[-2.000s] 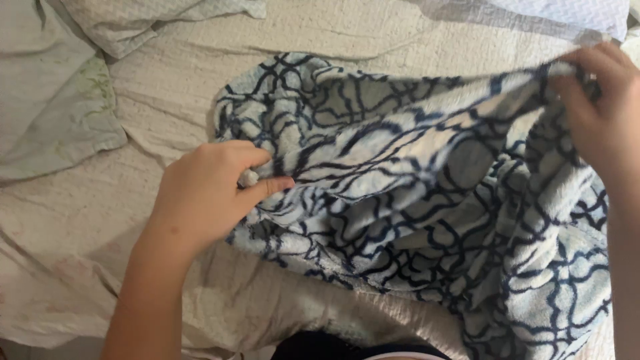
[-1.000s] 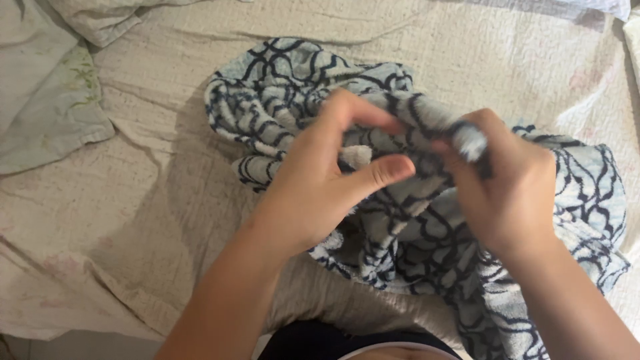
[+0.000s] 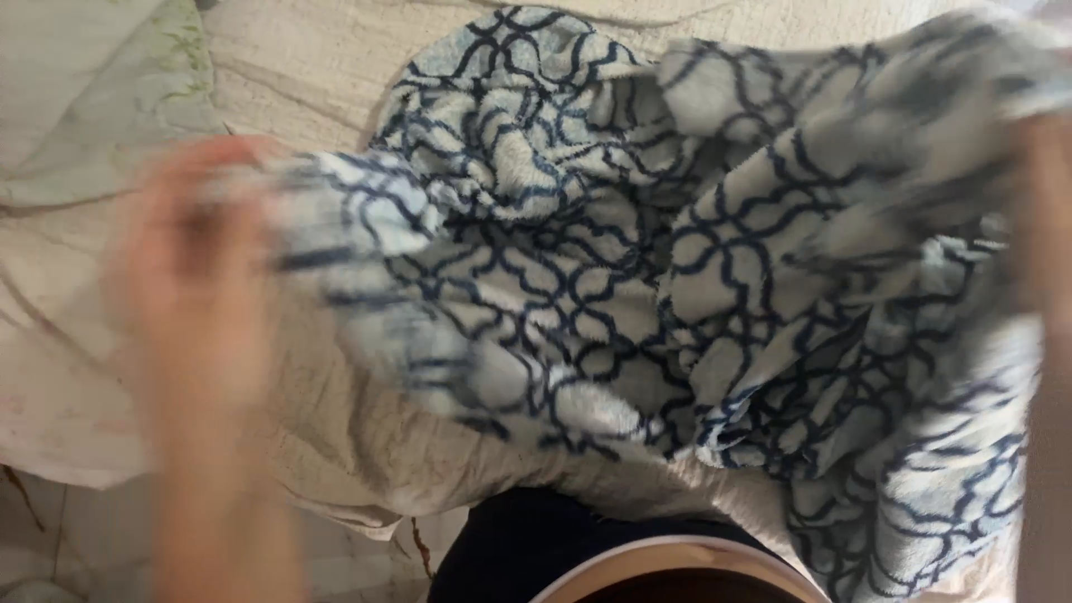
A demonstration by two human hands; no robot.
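Observation:
A plush fabric piece, perhaps a blanket or garment, light grey-blue with a dark navy lattice pattern (image 3: 578, 293), lies bunched and partly lifted across the middle and right. My left hand (image 3: 205, 218), blurred, grips its left edge and holds it stretched out over the bed. At the right edge of the view, my right hand (image 3: 1043, 142) is strongly blurred and partly cut off, with the fabric's upper right part pulled up to it. Folds hide much of the fabric, and its lower right part hangs toward the front.
A cream textured bedsheet (image 3: 335, 435) covers the bed beneath. Pale green cloth (image 3: 100, 100), possibly a pillow, lies at the upper left. Tiled floor (image 3: 75, 536) shows at the lower left, below the bed's edge. My dark clothing (image 3: 502, 536) is at the bottom.
My hands were close together over the middle of the fabric one second ago. They have moved widely apart, left and right, and the fabric is spread between them.

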